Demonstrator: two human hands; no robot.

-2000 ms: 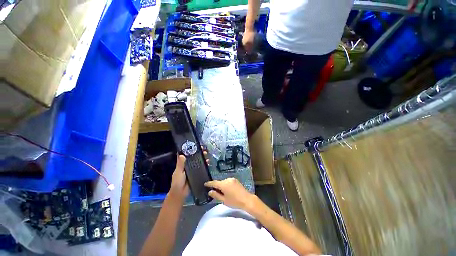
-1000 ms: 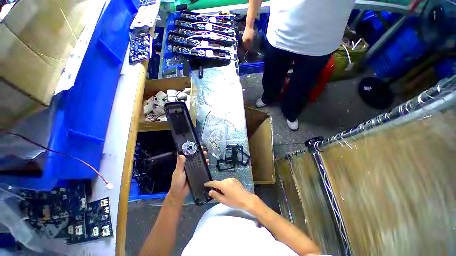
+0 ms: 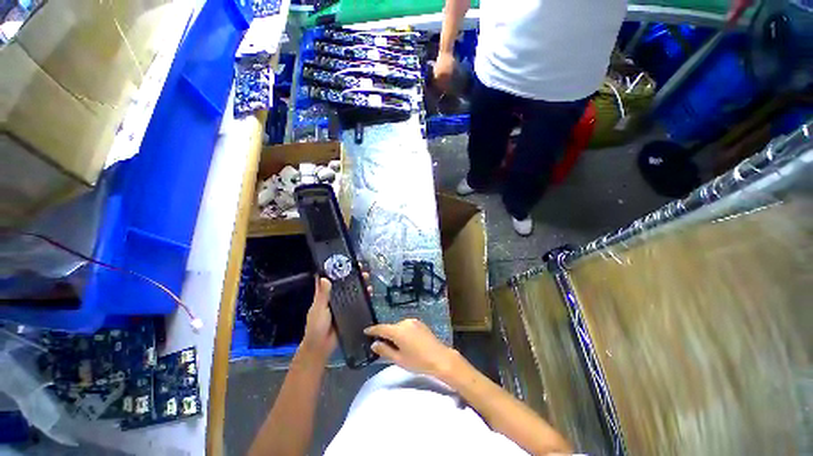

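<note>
A long black device housing (image 3: 347,298) with a round silver-grey centre is held up in front of me, tilted, its far end over the box of white parts. My left hand (image 3: 320,316) is closed around its left side near the middle, with fingertips showing at the right edge. My right hand (image 3: 408,345) touches the near end of the housing with fingers at its right edge; whether it grips there is hard to tell. Black plastic frames (image 3: 415,283) lie on the bubble wrap (image 3: 389,169) beyond my right hand.
Open units (image 3: 361,73) lie in a row at the bench's far end. A cardboard box (image 3: 332,151) holds white parts; a blue bin (image 3: 241,346) holds black parts. Circuit boards (image 3: 162,389) lie left. A person (image 3: 546,53) stands ahead. A wire rack (image 3: 584,343) with cardboard is on the right.
</note>
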